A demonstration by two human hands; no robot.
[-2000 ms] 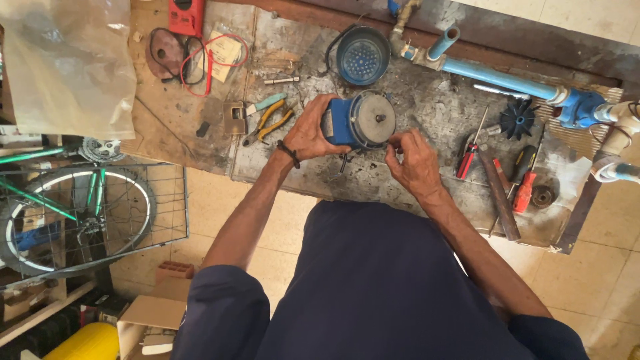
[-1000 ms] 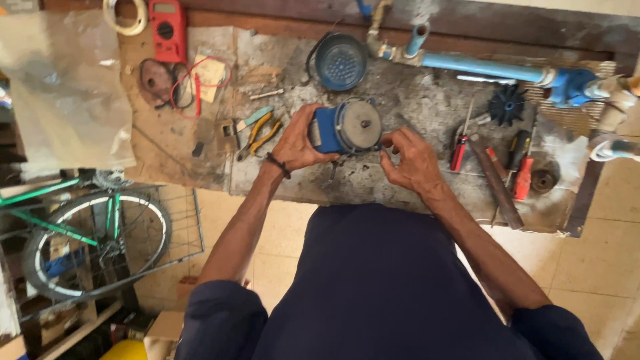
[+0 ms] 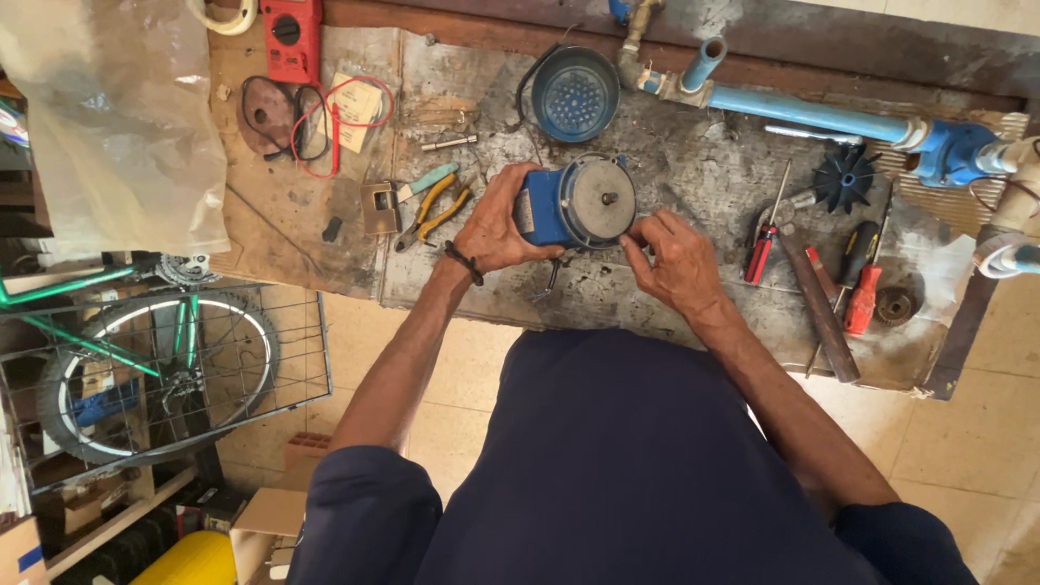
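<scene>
A blue electric motor (image 3: 540, 207) with a round grey metal end cover (image 3: 601, 201) and a short shaft stub facing up is over the cardboard-covered bench. My left hand (image 3: 505, 223) grips its blue housing from the left, thumb along the near side. My right hand (image 3: 674, 258) is at the cover's lower right rim, thumb and forefinger close together; whether a small part is between them cannot be told. Short wires (image 3: 552, 279) hang below the housing. Beyond the motor lies a dark round bowl-like cover (image 3: 575, 93). Yellow-handled pliers (image 3: 439, 210) rest left of my left hand.
Blue pipe (image 3: 808, 112) with a pump body (image 3: 959, 154) runs along the back right. A black fan impeller (image 3: 846, 177), screwdrivers (image 3: 861, 301) and a hammer (image 3: 819, 313) lie at right. A red multimeter (image 3: 292, 41) is back left. A bicycle wheel (image 3: 158, 378) stands below left.
My left hand keeps its grip on the motor, and my right hand stays by the cover's rim with small finger movements. The view has shifted slightly.
</scene>
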